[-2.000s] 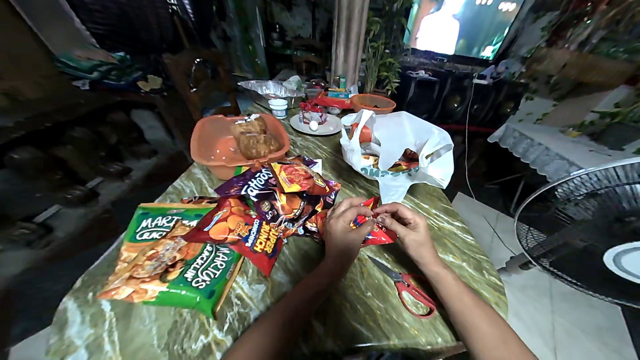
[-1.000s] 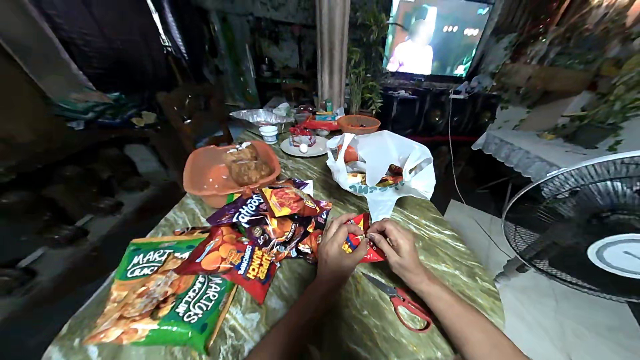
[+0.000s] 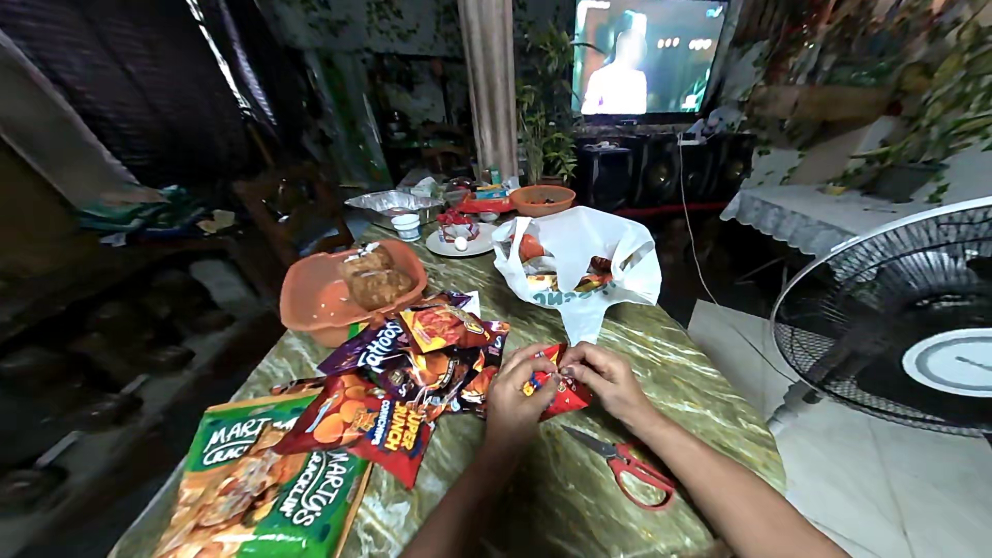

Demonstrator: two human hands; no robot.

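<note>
Between my left hand and my right hand is a small red snack packet, gripped by the fingers of both. Red-handled scissors lie on the marbled table by my right forearm, blades toward the packet. Left of my left hand is a pile of snack bags: a purple bag, a red bag and others overlapping. Green chicharon-style snack bags lie at the near left. Beyond my hands stands an open white plastic bag with packets inside.
An orange plastic basin holds bagged brown food. Behind are a white plate, a white cup, a foil tray and an orange bowl. A large fan stands right of the table.
Both hands stay on the red packet, with small shifts of the fingers. The bags and the scissors have not plainly moved.
</note>
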